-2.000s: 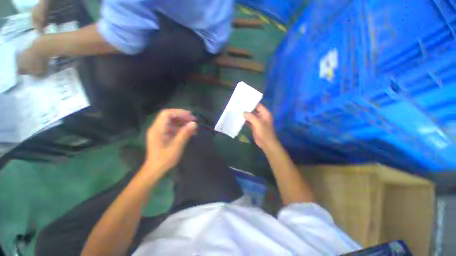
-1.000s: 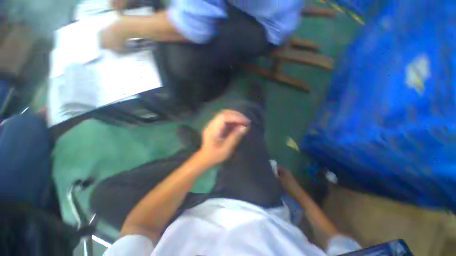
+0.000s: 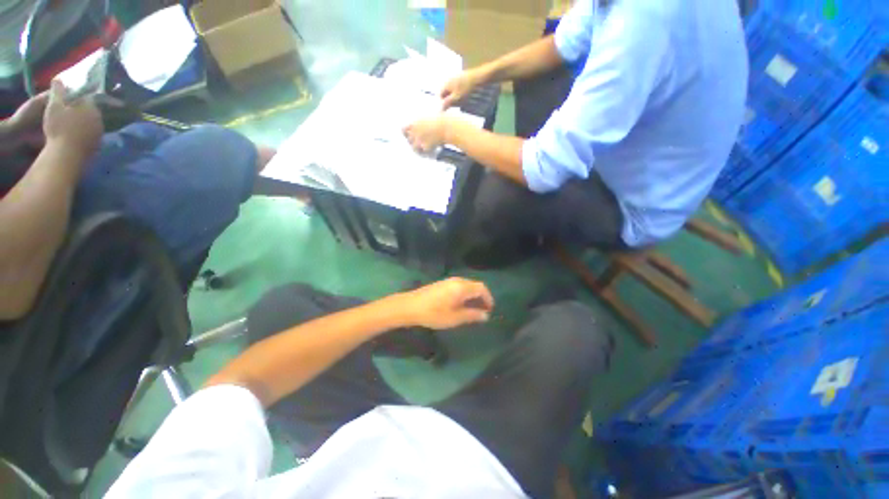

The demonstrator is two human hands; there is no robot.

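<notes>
My left hand (image 3: 453, 303) is raised over the floor between my knees. Its fingers are loosely curled with a small gap to the thumb, and nothing shows in it. My right hand is not in view. White printed sheets (image 3: 356, 141) lie spread and overlapping on an upturned black crate (image 3: 390, 234) ahead of me, beyond my left hand's reach. Another person's two hands (image 3: 429, 132) work on the paper at its right side.
A person in a light blue shirt (image 3: 648, 107) sits on a low wooden stool (image 3: 663, 283). At the left, another person holds a paper beside a black swivel chair (image 3: 146, 292). Blue totes (image 3: 780, 380) stand at the right. Open cardboard cartons (image 3: 249, 44) stand at the back.
The view has swung left and up, showing more of the crate and people. My right hand, which held a white slip and then lowered by my right side, has left the picture. My left hand stays raised.
</notes>
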